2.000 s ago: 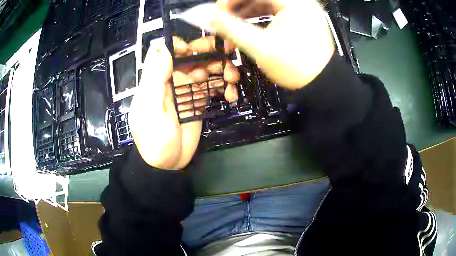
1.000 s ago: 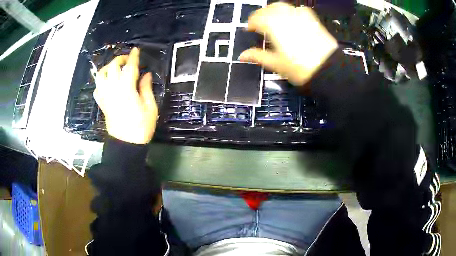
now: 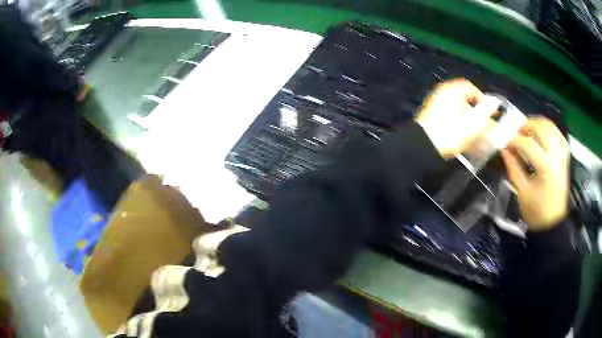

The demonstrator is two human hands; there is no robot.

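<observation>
My left hand (image 3: 455,117) and my right hand (image 3: 542,173) are close together at the right of the view, over the black blister tray (image 3: 379,82). Their fingers pinch a small pale, shiny piece (image 3: 500,127) between them; blur hides what it is. Below the hands, a sheet of dark rectangles with thin white lines (image 3: 459,198) lies over the tray, partly hidden by my left sleeve. The tray's pockets are blurred, and my left arm covers much of its near side.
White backing sheets (image 3: 198,92) lie left of the tray. A brown cardboard box (image 3: 142,244) and a blue basket (image 3: 79,221) are below the bench edge. Another person's dark sleeve (image 3: 39,72) is at the far left. A green belt (image 3: 284,12) runs behind.
The view has swung left, so the tray and hands appear further right. My hands, apart one second ago, are now together on a small pale piece. Another person's sleeve has come into view.
</observation>
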